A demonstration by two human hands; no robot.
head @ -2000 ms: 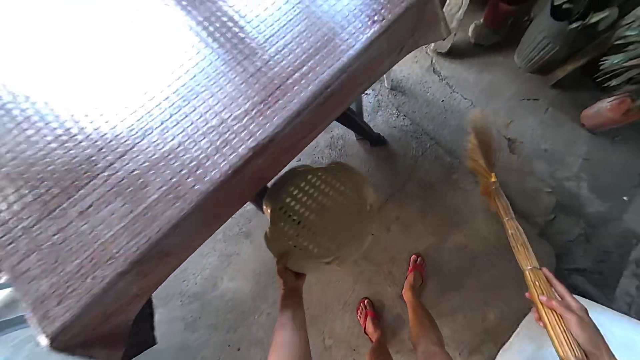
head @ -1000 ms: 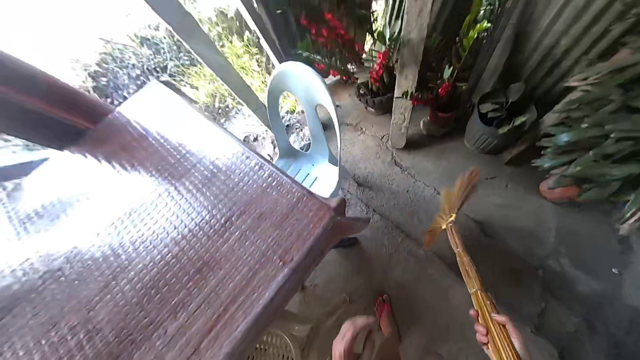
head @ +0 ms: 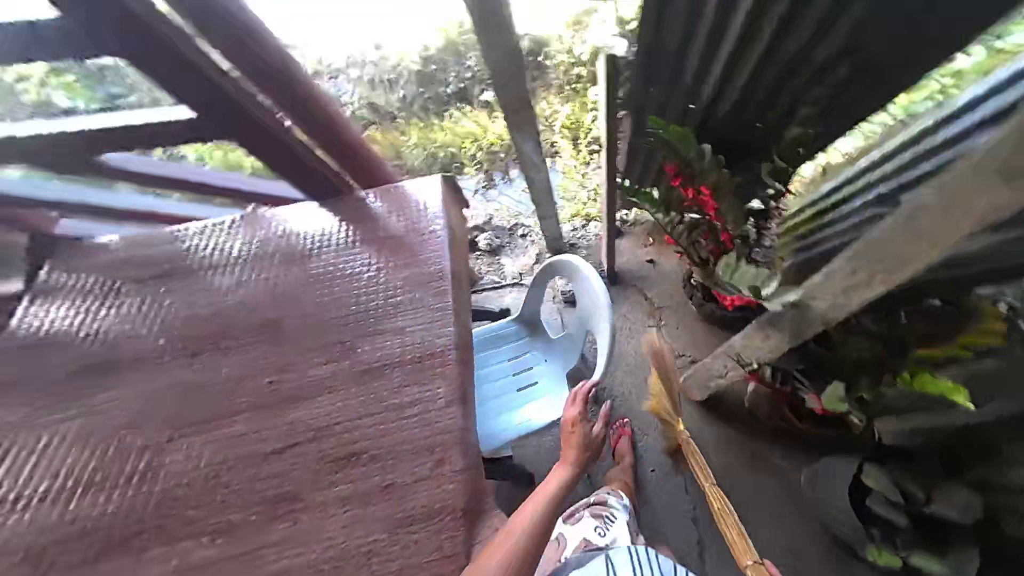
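Note:
My left hand point(head: 584, 428) is at the back edge of a light blue plastic chair point(head: 524, 376), its fingertips at the rim; whether they grip it is not clear. The chair's seat lies partly under a table with a shiny woven-pattern cover point(head: 320, 384). At the bottom edge, only a bit of my right hand point(head: 770, 567) shows, at the handle of a stick broom point(head: 712, 488). The broom's bristles point away from me, near the foot of a slanted wooden post.
Potted plants with red flowers point(head: 704, 208) stand at the right, behind and beside a slanted wooden post point(head: 848, 280). Dark corrugated sheets point(head: 720, 72) rise behind them. Another pot with leaves point(head: 840, 496) is at the lower right. Upright posts point(head: 520, 120) stand beyond the chair.
The view has swung strongly towards the chair. My left hand, on a perforated basket two seconds ago, is now at the chair's back. The basket is out of view. The broom remains with my right hand.

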